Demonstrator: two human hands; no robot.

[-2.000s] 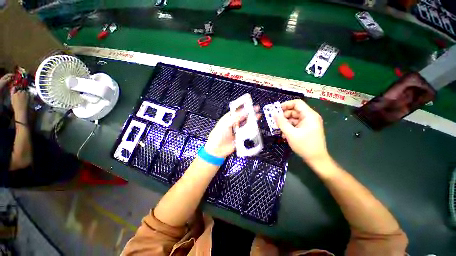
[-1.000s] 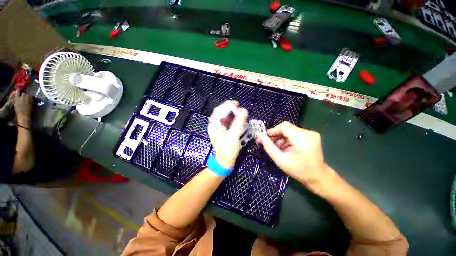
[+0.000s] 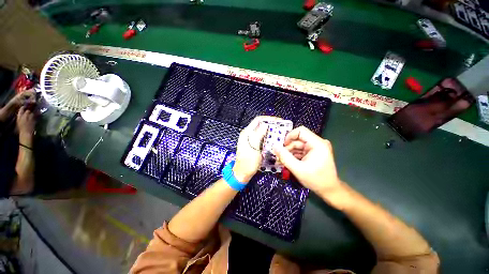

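Note:
My left hand (image 3: 251,149), with a blue band at the wrist, holds a pale flat unit (image 3: 276,130) dotted with small dark holes above the black blister tray (image 3: 246,207). My right hand (image 3: 308,158) has its thumb and fingertips against the right side of the unit; whether they pinch a small part is hidden. A small red piece (image 3: 286,174) shows at the unit's lower end. Two white housing frames, an upper one (image 3: 170,118) and a lower one (image 3: 141,146), lie in pockets at the tray's left side.
A white fan (image 3: 102,99) stands left of the tray. A phone-like dark screen (image 3: 431,108) leans at the right. Beyond the pale edge, the green belt (image 3: 204,40) carries pale units and red pieces. Another person's hands (image 3: 24,109) show at the far left.
The housing and the dotted plate, first apart in my two hands, are now together as one stack in my left hand. The belt's items have shifted right.

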